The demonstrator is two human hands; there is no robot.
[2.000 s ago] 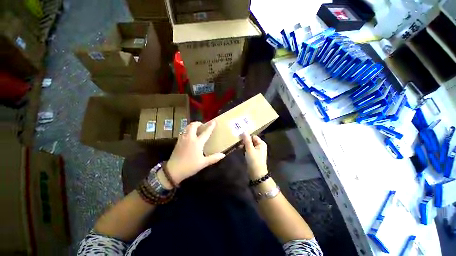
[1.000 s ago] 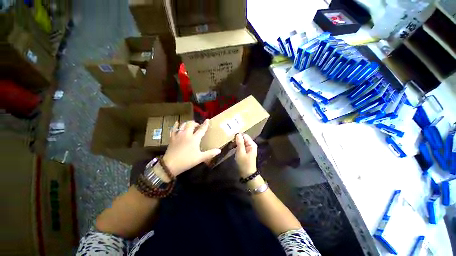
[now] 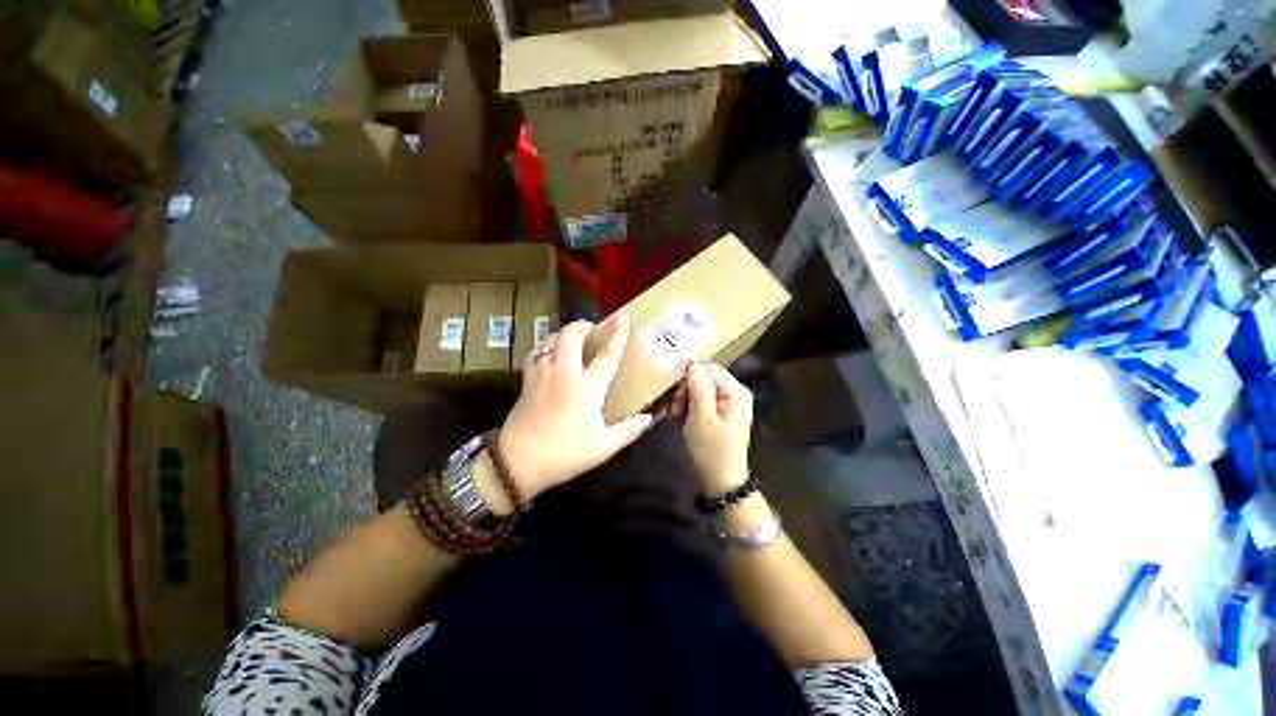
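Note:
A closed brown inner carton is held tilted above my lap, its far end pointing up and right. A white barcode label is on its upper face. My left hand lies over the carton's near end and grips it, fingers on top and thumb along the near side. My right hand is at the carton's near long edge, its thumb and fingertips pinched together just below the label. Whether the right fingertips hold the carton's edge or the label is too small to tell.
A master carton with several closed inner cartons stands ahead left. Beyond are a tall shipping carton, an open carton and something red. A large printed carton is at left. The white table at right bears retail boxes.
The view has shifted slightly, moving the surroundings in the frame. Both hands stay on the carton in nearly the same hold, the right fingertips still by the label.

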